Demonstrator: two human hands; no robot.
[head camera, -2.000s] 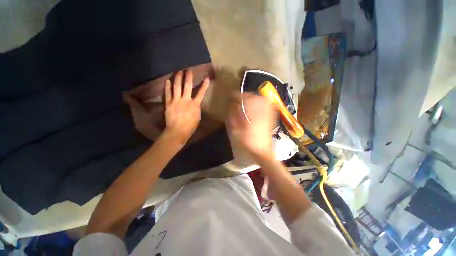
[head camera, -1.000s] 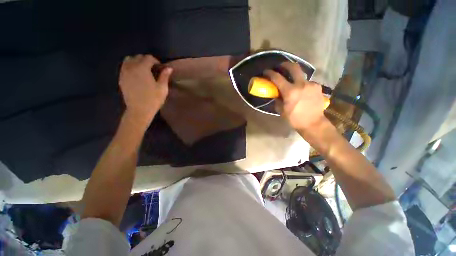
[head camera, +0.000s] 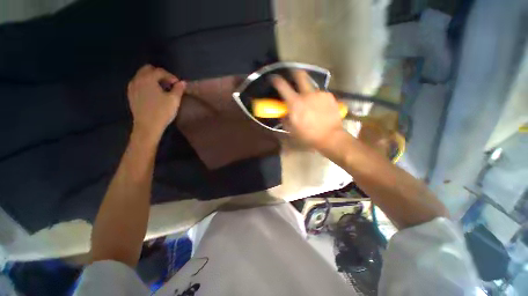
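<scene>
The dark jacket back panel lies flat across the padded table. A brown vent facing shows at its right end. My left hand pinches the cloth at the facing's left corner between thumb and fingers. My right hand, blurred, is on the orange-yellow handle of the steam iron. The iron's dark, white-rimmed plate points left and its tip overlaps the right edge of the facing. Whether the plate presses on the cloth cannot be told.
The cream pressing cover shows right of the panel and along the table's front edge. A dark hose trails right from the iron, over a rusty brown plate. A small machine with a round dial is below the table's front edge.
My right hand first took the iron's handle, then moved it left from the bare cover onto the facing's edge. My left hand went from lying flat on the facing to pinching its left corner.
</scene>
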